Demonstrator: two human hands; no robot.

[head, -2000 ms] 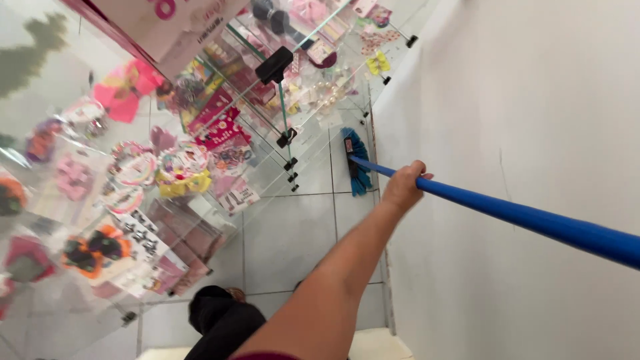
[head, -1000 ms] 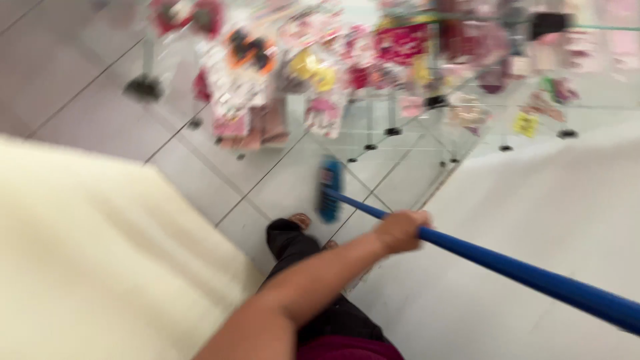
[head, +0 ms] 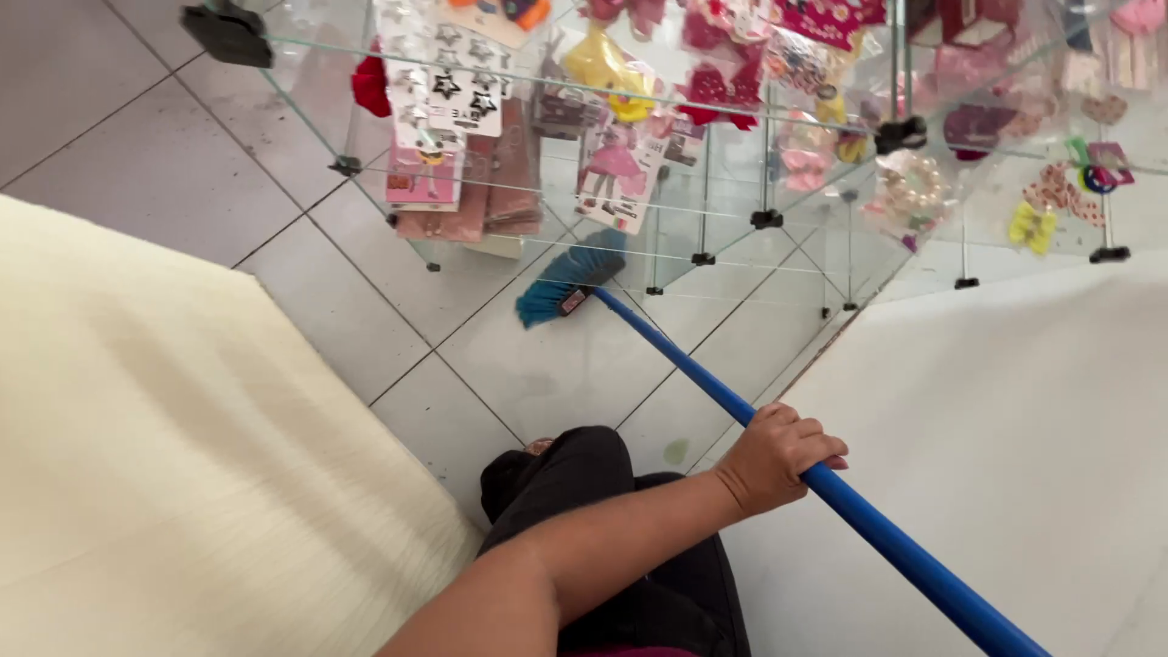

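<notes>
My left hand [head: 783, 456] is closed around the blue pole [head: 693, 370] of a broom, with the forearm reaching in from the bottom. At the pole's far end the broom head [head: 573, 278], with blue bristles, rests on the tiled floor, its far part seen through the edge of a glass shelf. The pole runs out of view at the lower right. My right hand is not in view. My dark trouser legs [head: 584, 493] are just below the broom head, left of the held pole.
A glass display rack with black clips [head: 901, 135] holds packaged hair accessories, among them a yellow bow [head: 1033, 226], across the top. A cream panel [head: 182, 438] stands at the left, a white wall [head: 985, 411] at the right. Grey floor tiles [head: 365, 274] lie between.
The view has turned and shifted a lot. My left hand has kept hold of the broom pole throughout. The broom head, beside the white wall two seconds ago, now lies farther from it, by the glass rack's edge.
</notes>
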